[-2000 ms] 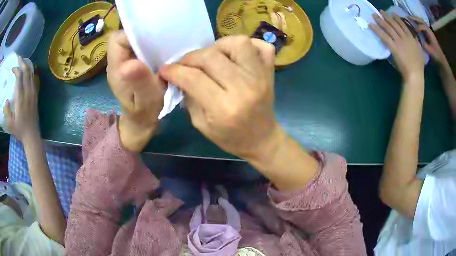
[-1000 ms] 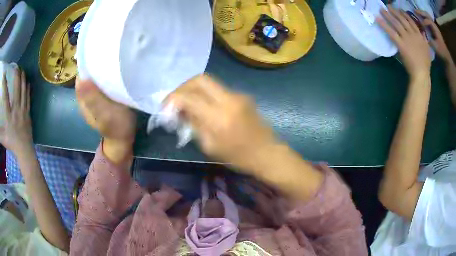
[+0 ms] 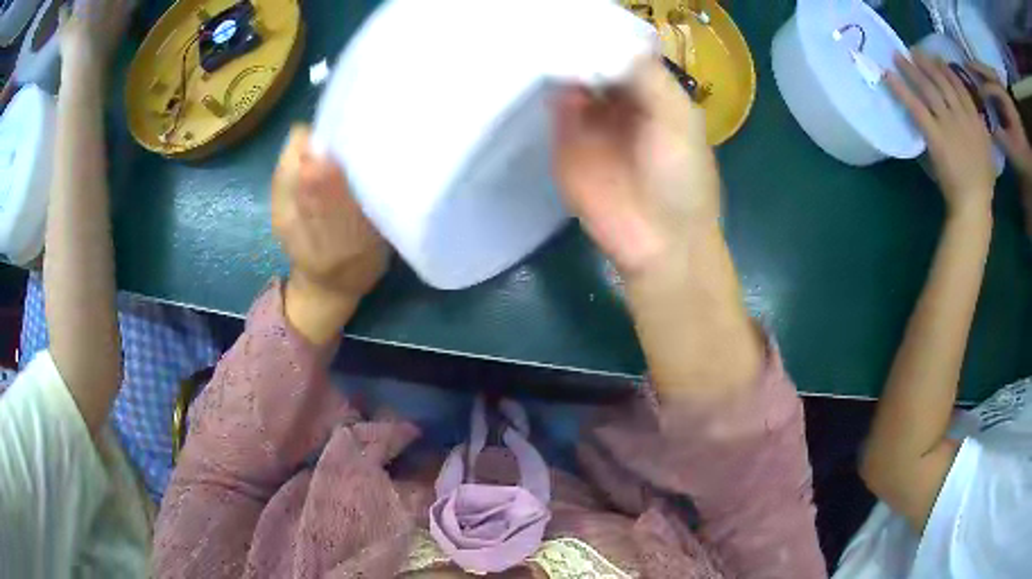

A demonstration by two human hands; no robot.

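A white inner housing (image 3: 441, 136), a deep round tub, is held tilted above the green tabletop in front of me. My left hand (image 3: 328, 221) grips its left side, with the fingers partly hidden. My right hand (image 3: 639, 170) is blurred at the tub's right rim, and its fingertips are bent over the edge. The white wiping cloth cannot be made out apart from the white tub at my right fingers. The tub covers part of the table behind it.
Yellow base housings with fans stand behind left (image 3: 215, 74) and behind right (image 3: 724, 68). Another white tub (image 3: 843, 85) is at the right under a person's hand (image 3: 945, 124). Another person's forearm (image 3: 82, 226) reaches across the left. The glossy green tabletop (image 3: 204, 249) has its edge near me.
The tub has moved right and tipped, its inside less visible. My right hand has moved right and up along its rim. The left neighbour's arm has reached farther forward.
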